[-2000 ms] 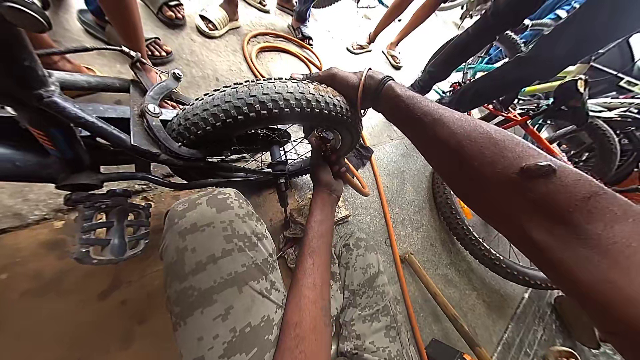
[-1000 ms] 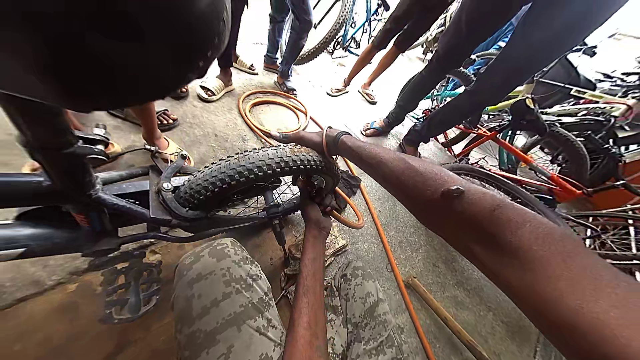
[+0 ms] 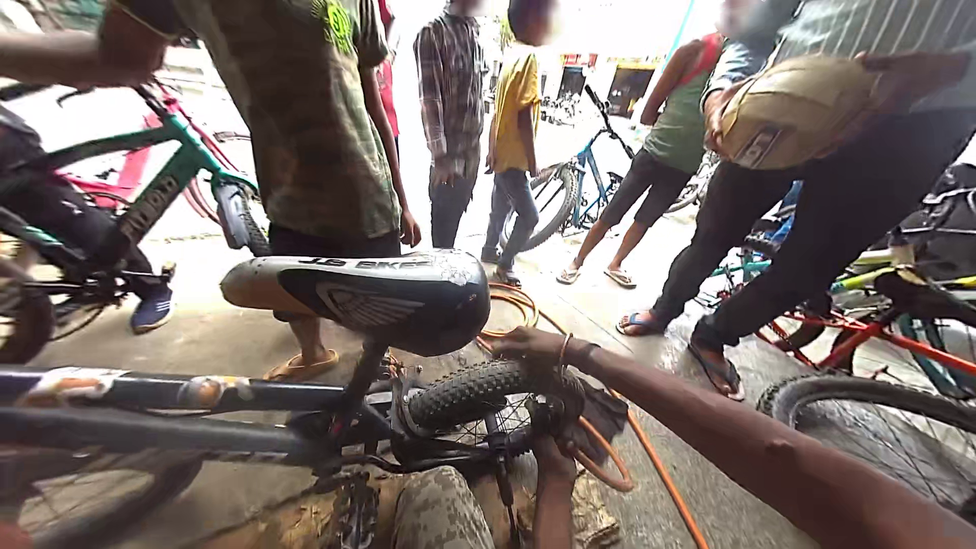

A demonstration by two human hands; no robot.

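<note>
A bicycle wheel with a knobby black tyre [image 3: 469, 393] lies tilted within the dark frame of a bicycle, before my knee. My right hand [image 3: 534, 347] rests on top of the tyre's far right part, its fingers reaching over the tread. Beneath, my left hand [image 3: 554, 455] is at the wheel's right side near the hub; its fingers are mostly hidden, and what they hold cannot be made out. The bicycle's black and white saddle [image 3: 366, 297] stands above and left of the wheel. A dark cloth-like thing [image 3: 606, 423] is just right of the hands.
An orange hose [image 3: 663, 465] coils behind the wheel and runs along the floor at right. Several people stand around, one holding a tan bag [image 3: 789, 114]. A green bicycle [image 3: 145, 191] stands at left, a red-framed bicycle [image 3: 862, 335] at right. A pedal [image 3: 357, 507] is beside my knee.
The view has tilted up a lot, bringing the saddle and the standing people into sight. Both hands remain at the right part of the wheel.
</note>
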